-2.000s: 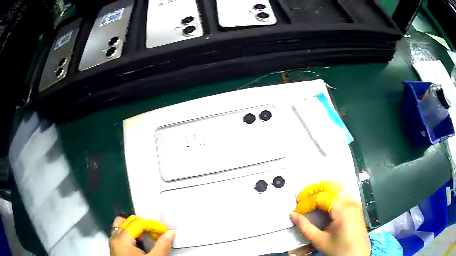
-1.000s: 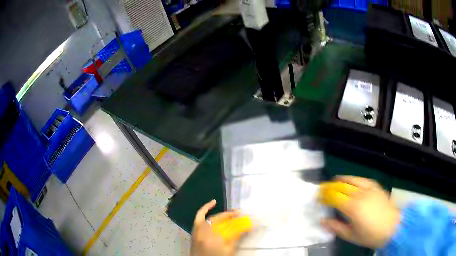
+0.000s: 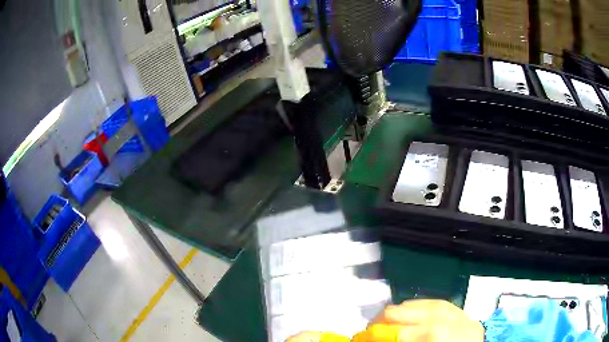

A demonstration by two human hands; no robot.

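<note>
The film sheet stack (image 3: pixel 324 255), pale overlapping sheets, lies on the green mat at lower centre. My right hand (image 3: pixel 431 319), with yellow finger cots, is over its lower right end; its fingertips are low in the picture and partly cut off. Of my left hand (image 3: pixel 316 337) only a yellow-covered fingertip shows at the bottom edge. Whether either hand holds a sheet cannot be seen. The white pad (image 3: pixel 478 288) is at lower right, with a phone back cover (image 3: pixel 532 302) on it, partly hidden by my blue sleeve.
A black foam tray (image 3: pixel 454 230) holding several silver covers stands behind the pad; another tray (image 3: pixel 461 100) is farther back. A black fan (image 3: pixel 366 30) and a white-and-black post (image 3: pixel 308 137) stand behind the sheets. A second green bench (image 3: pixel 150 194) and blue bins are left.
My view turned left from the pad to the film sheets, then tilted up. Both hands went from the pad to the sheets; they now sit lower in view and closer together.
</note>
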